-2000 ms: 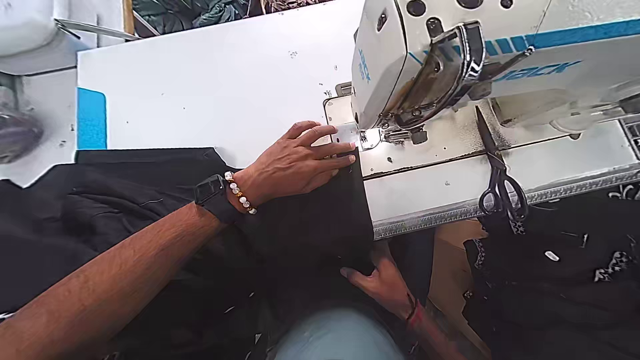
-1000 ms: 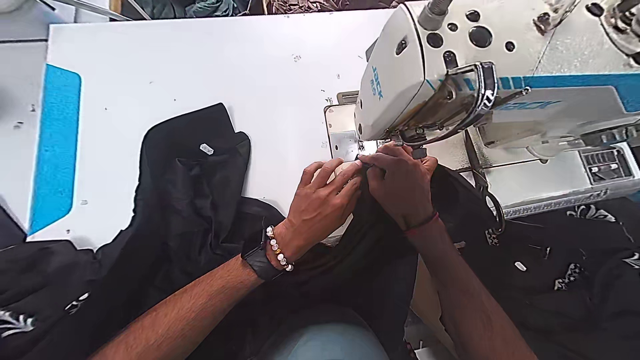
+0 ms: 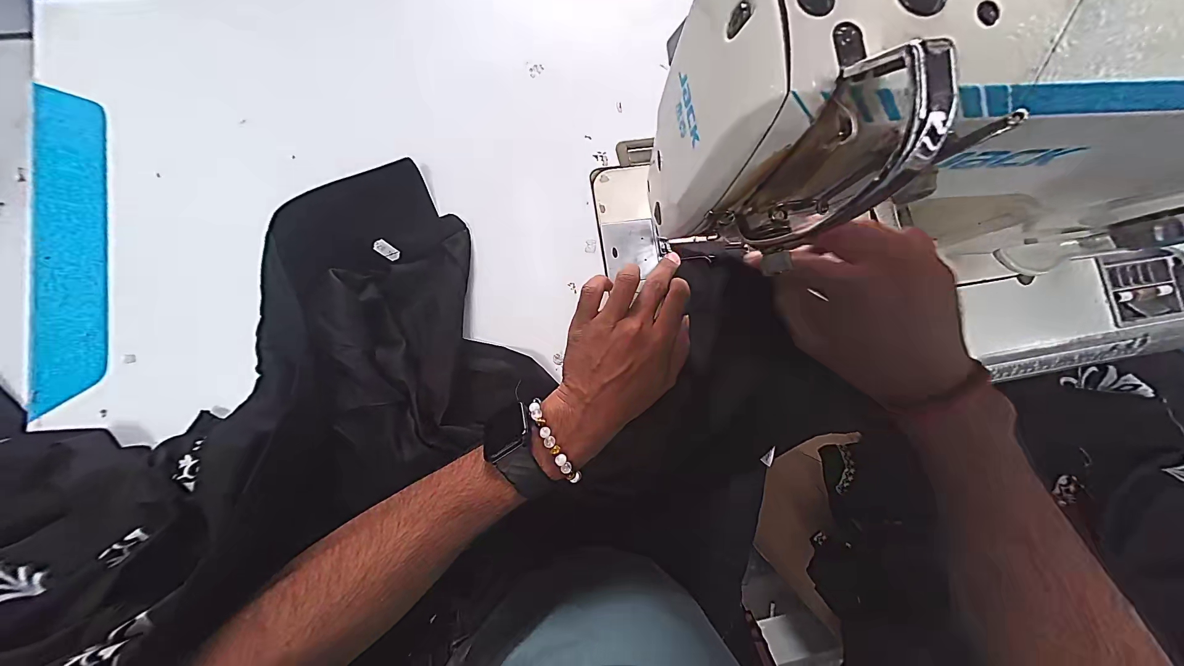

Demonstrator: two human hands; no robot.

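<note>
A Jack sewing machine (image 3: 805, 120) stands at the upper right, its needle area over a metal plate (image 3: 634, 199). Black fabric (image 3: 370, 370) spreads over the white table and runs under the presser foot area; a small white tag (image 3: 386, 250) lies on it. My left hand (image 3: 629, 342), with a black watch and a bead bracelet, rests on the cloth's edge, its fingertips just left of the needle area. My right hand (image 3: 869, 314) is at the cloth just right of the presser foot, its fingertips partly hidden by the machine's parts and blurred.
The white table (image 3: 518, 111) has a blue panel (image 3: 69, 250) at its left and bits of lint on it. More black cloth with white patterns (image 3: 120, 546) lies at the lower left, and similar dark cloth (image 3: 1101, 435) hangs at the right. A winder-like part sits on the machine bed's right.
Two seconds ago my right hand was low under the cloth's front edge; by one second ago it had come up to the needle area. Scissors seen earlier on the machine bed are out of sight.
</note>
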